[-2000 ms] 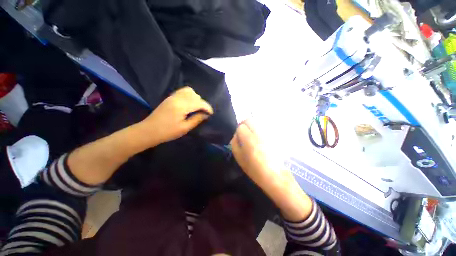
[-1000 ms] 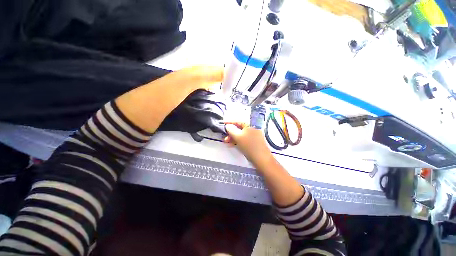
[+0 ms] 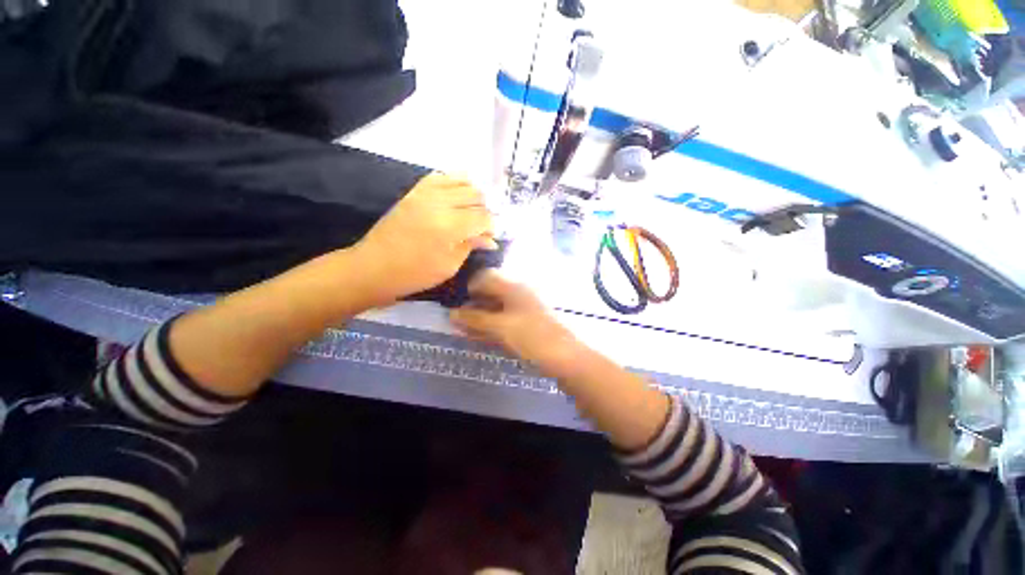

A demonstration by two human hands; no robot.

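A large black garment [image 3: 225, 180] spreads over the left of the white machine table, and its narrow end reaches the needle area. My left hand [image 3: 433, 238] lies on this end just left of the presser foot, its fingers bent over the cloth. My right hand [image 3: 504, 317] pinches the dark cloth edge just in front of the needle area, slightly blurred. The presser foot and needle [image 3: 519, 208] sit under the left end of the white machine head [image 3: 719, 124], partly lost in glare.
Snips with dark green and orange-brown loop handles [image 3: 637, 270] lie right of the needle. A printed ruler [image 3: 450, 357] runs along the table's front edge. A dark control panel [image 3: 924, 283] is on the machine's right. A dark looped object [image 3: 896, 388] stands at the table's right end.
Over two seconds the view has swung toward the machine and the cloth end has come to the needle area. Since one second ago, my left hand has drawn back a little and my right hand has moved left.
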